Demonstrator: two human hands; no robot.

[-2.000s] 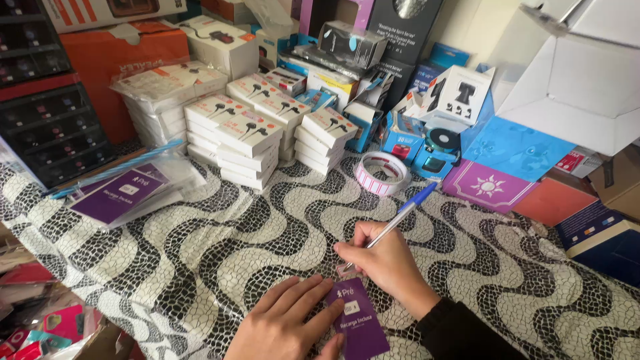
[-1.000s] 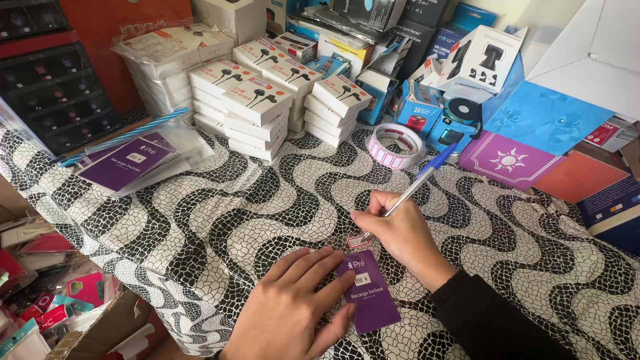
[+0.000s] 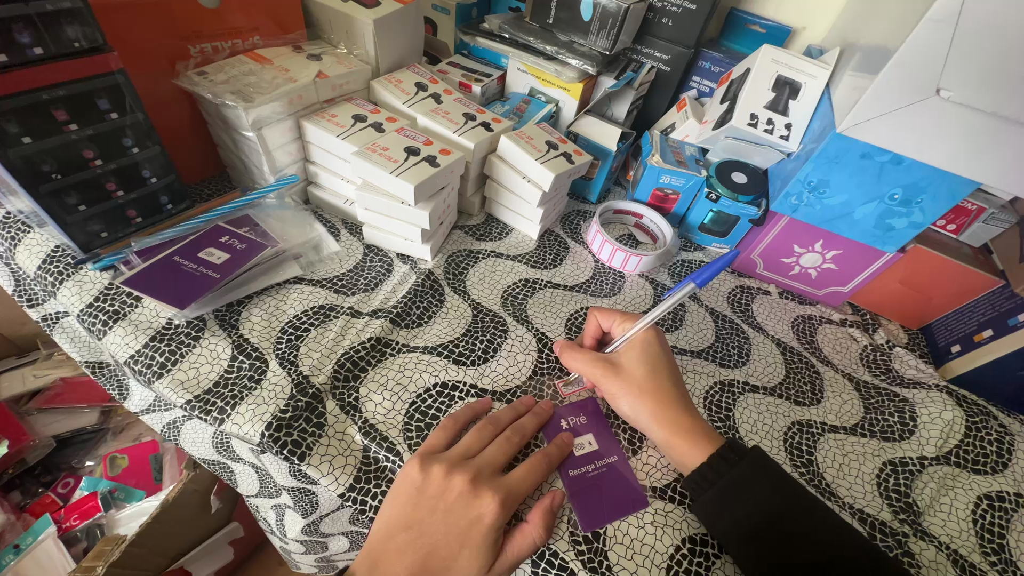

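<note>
My right hand grips a ballpoint pen with a blue cap on its upper end. The pen's tip touches a small red-bordered label bearing writing, just above a purple SIM card packet. My left hand lies flat, fingers spread, its fingertips on the packet's left edge. Behind the pen lies a roll of price labels with pink borders. More purple packets rest at the left on clear plastic sleeves.
Stacked white earphone boxes stand at the back, beside small blue boxes. A black display case is at the left. Colourful cartons stand at the right. Below the table's left edge, a cardboard box sits among packaged goods.
Both hands stay near the purple packet, the pen still in my right hand. The view has shifted somewhat since the earliest frame.
</note>
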